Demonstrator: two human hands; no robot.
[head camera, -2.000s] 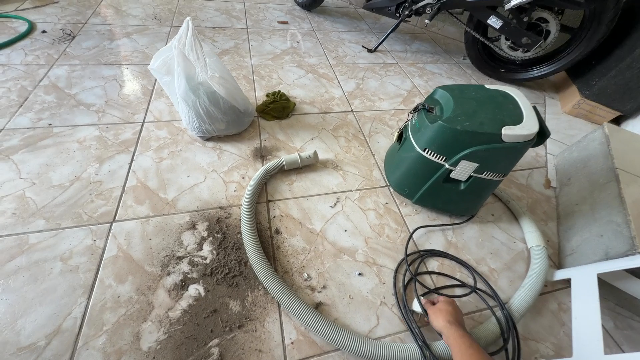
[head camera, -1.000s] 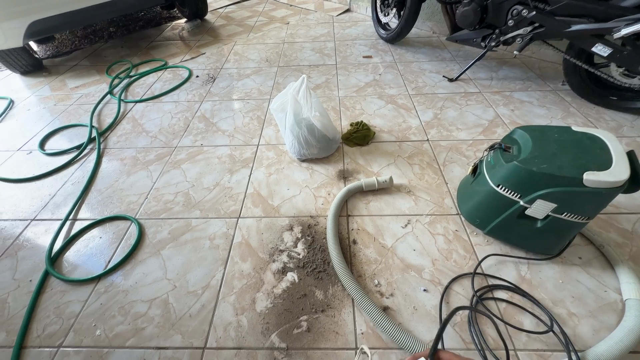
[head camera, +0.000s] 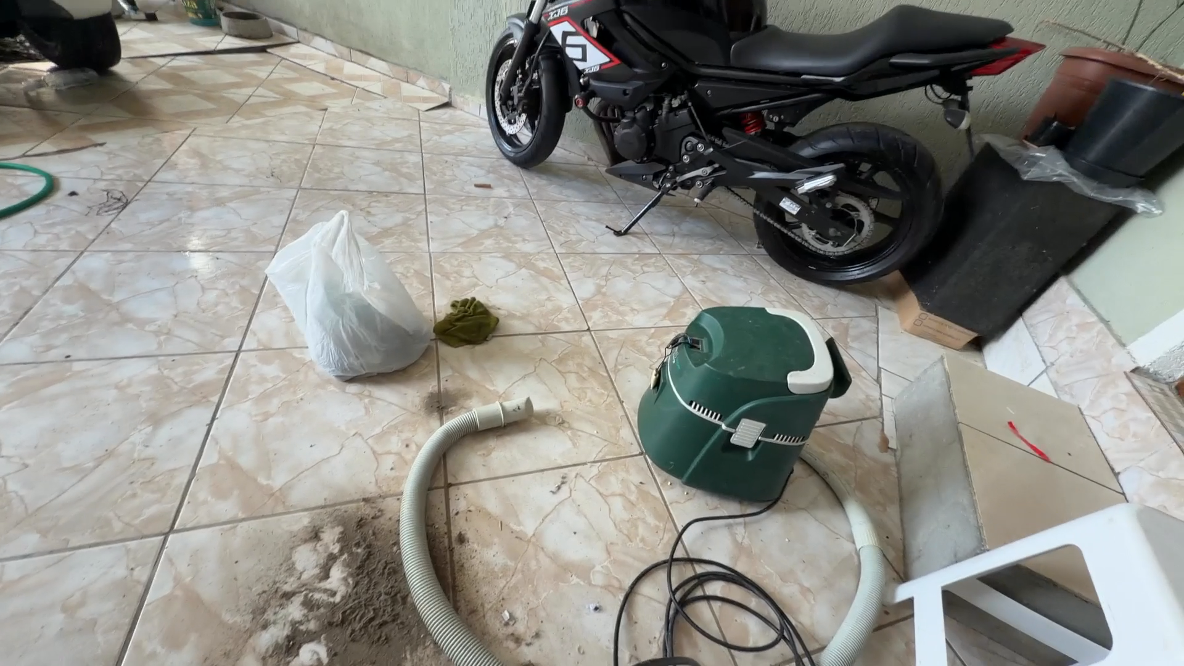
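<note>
Neither of my hands shows in the head view. A green canister vacuum cleaner (head camera: 740, 407) with a pale handle stands on the tiled floor. Its grey ribbed hose (head camera: 421, 518) curves across the floor, the open end lying left of the vacuum. Loose loops of black power cord (head camera: 680, 592) lie in front of the vacuum and run off the bottom edge. A heap of grey dust (head camera: 356, 583) lies left of the hose. Beyond it stands a knotted white plastic bag (head camera: 347, 305), with a crumpled olive cloth (head camera: 467, 322) beside it.
A black motorcycle (head camera: 731, 139) leans on its side stand by the wall. At the right are a tiled step (head camera: 1027, 453), a white plastic stool (head camera: 1119, 555), a black box (head camera: 1008, 240) and plant pots (head camera: 1124, 129). Part of a green garden hose (head camera: 28, 190) shows at the left.
Two seconds ago a hand was at the cord loops, and one second ago fingers showed at the bottom edge; now no hand is visible. The view has swung about.
</note>
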